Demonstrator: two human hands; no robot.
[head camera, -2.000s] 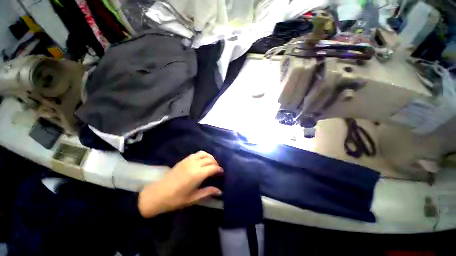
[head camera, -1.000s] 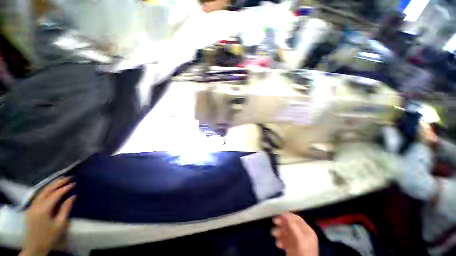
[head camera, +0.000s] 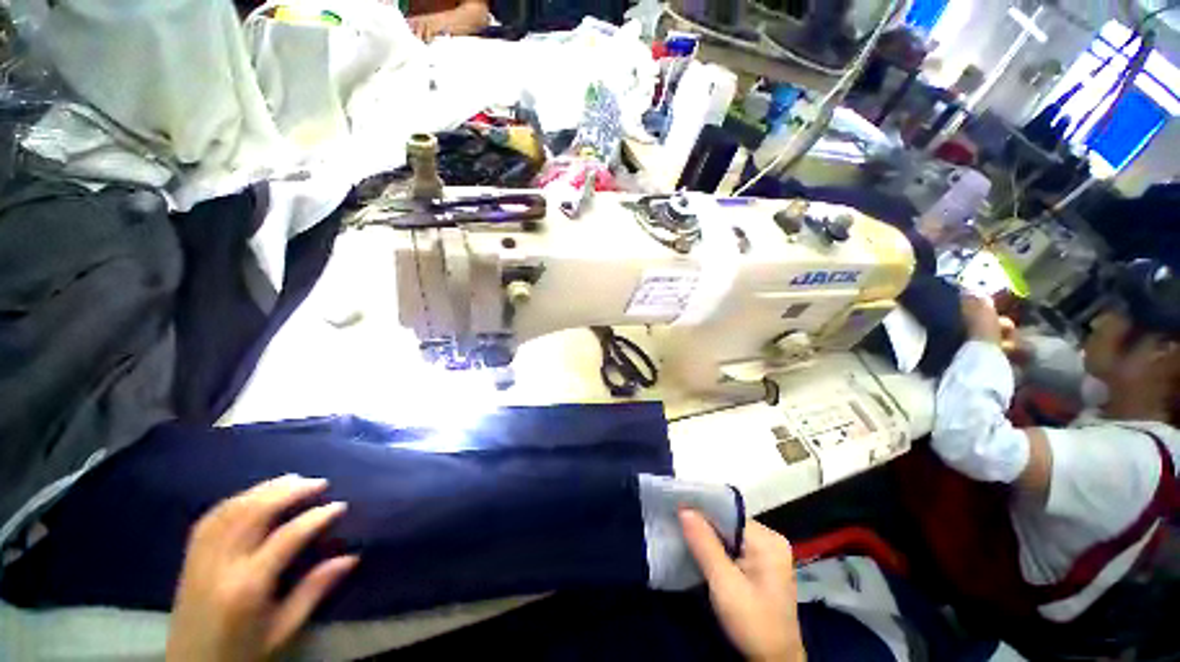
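A navy garment piece (head camera: 518, 491) lies flat along the front of the machine bed, below the bright glare at the needle. Its right end carries a pale grey patch (head camera: 670, 524) with a dark edge. My right hand (head camera: 744, 582) grips this end, thumb on top of the patch. My left hand (head camera: 265, 569) rests over the navy cloth further left, fingers spread and slightly curled. The cream sewing machine (head camera: 582, 278) with blue JACK lettering stands behind the cloth. The needle and presser foot are lost in the glare.
Large shears (head camera: 625, 362) lie on the bed right of the needle. Snips (head camera: 485, 208) lie on the machine head. Dark grey cloth (head camera: 91, 323) is heaped at left, white cloth (head camera: 453, 97) behind. Another person (head camera: 1087, 479) sits at right.
The view has swung right. The navy piece's end now shows the grey patch, absent in the oldest frame. My right hand has come into view and taken hold of that end. My left hand has shifted along the cloth.
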